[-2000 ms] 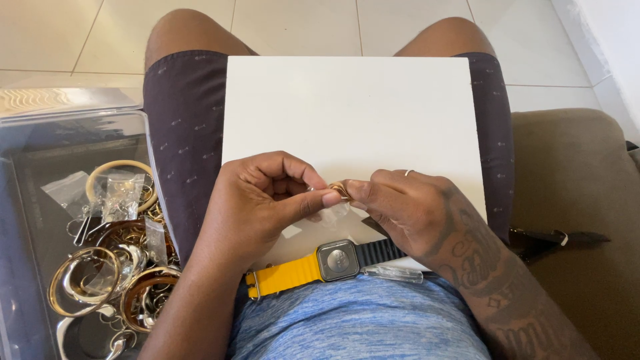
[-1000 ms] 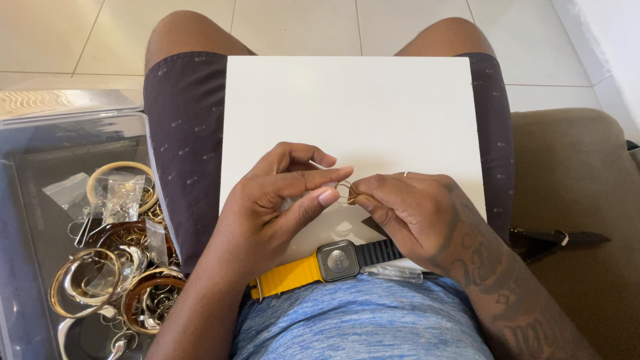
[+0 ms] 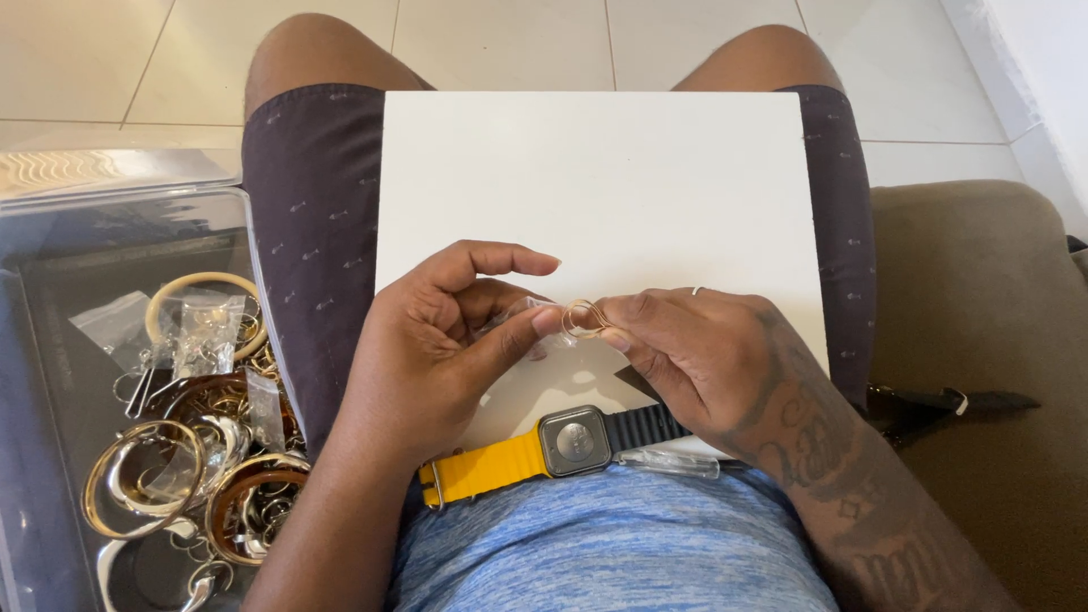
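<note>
Gold-coloured hoops (image 3: 582, 318), like hoop earrings, are pinched between the thumb and fingers of my right hand (image 3: 688, 348). My left hand (image 3: 459, 340) holds a small clear plastic bag (image 3: 539, 347) between thumb and fingers, its thumb tip against the hoops; its index finger is stretched out above. Both hands are over the lower part of a white board (image 3: 595, 187) on the lap. Just below them, at the board's near edge, lies a smartwatch (image 3: 576, 440) face down, with a yellow and black strap. A dark flat piece (image 3: 637, 384) is partly hidden beneath my right hand.
At the left, a clear plastic case (image 3: 51, 255) holds bangles (image 3: 144, 480), small hoops and little plastic bags (image 3: 208, 331). A clear plastic packet (image 3: 667, 462) lies beside the watch. On the brown cushion (image 3: 960, 476) at the right rests a dark object (image 3: 952, 404) with a pointed end.
The hoops now show more openly between the hands, and a clear plastic bag shows at the left fingers. The left index finger has lifted away from the right hand.
</note>
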